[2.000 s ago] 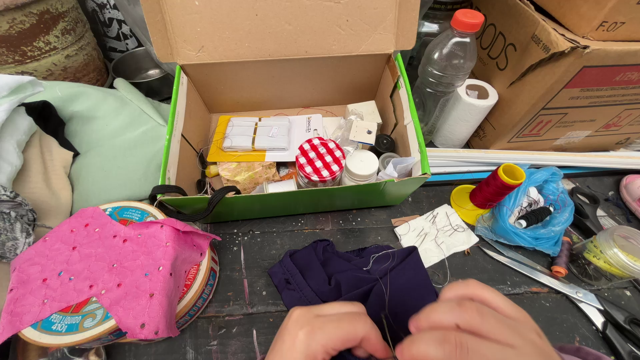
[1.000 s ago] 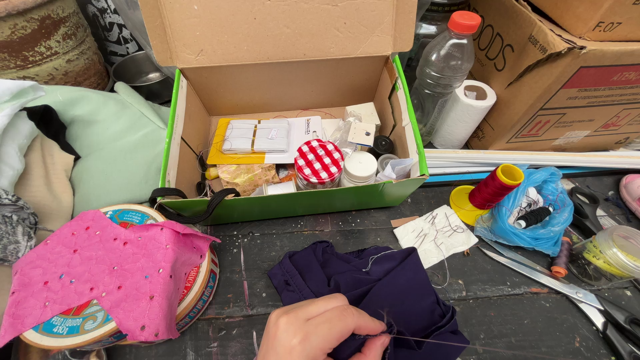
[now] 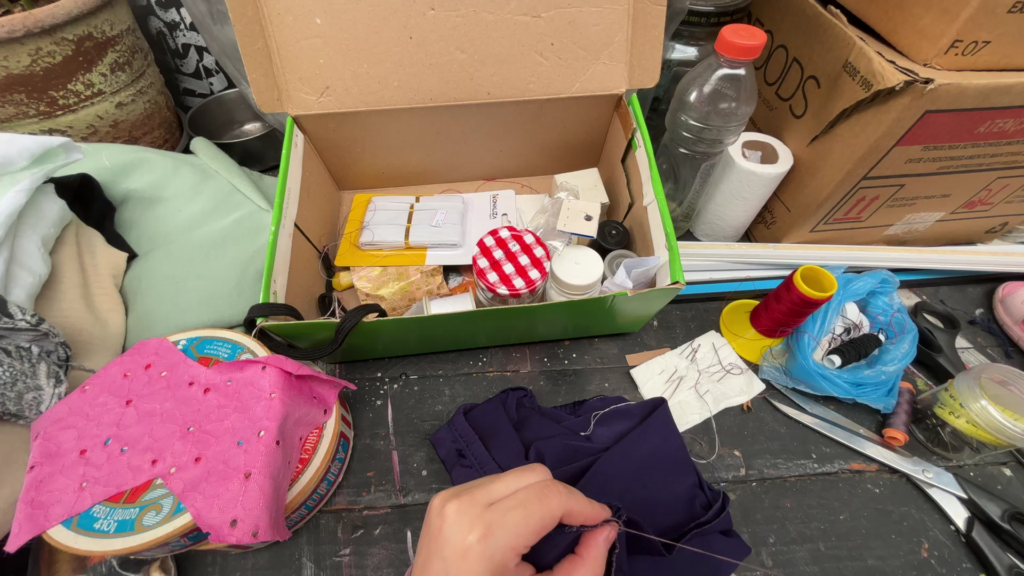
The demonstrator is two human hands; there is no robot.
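Observation:
A dark navy fabric piece (image 3: 592, 448) lies bunched on the black wooden table, low in the middle. My left hand (image 3: 512, 520) pinches its edge between thumb and forefinger. From that pinch a thin thread (image 3: 688, 549) runs taut to the lower right and leaves the frame. My right hand is out of view. Just above the fabric's right side lies a white cloth patch (image 3: 698, 379) with needles or pins and loose thread on it. A maroon thread spool (image 3: 784, 308) on a yellow core leans beside a blue plastic bag (image 3: 872, 352) holding smaller spools.
An open green cardboard box (image 3: 480, 332) with jars and white elastic stands behind. Large scissors (image 3: 920, 472) lie at right near a clear tub (image 3: 988, 408). At left, pink cloth (image 3: 184, 424) covers a round tin (image 3: 320, 480). A bottle (image 3: 712, 120) and paper roll (image 3: 740, 188) stand behind.
Two seconds ago both hands were together at the navy fabric. The right hand has since gone out of view, and the thread now stretches taut to the lower right.

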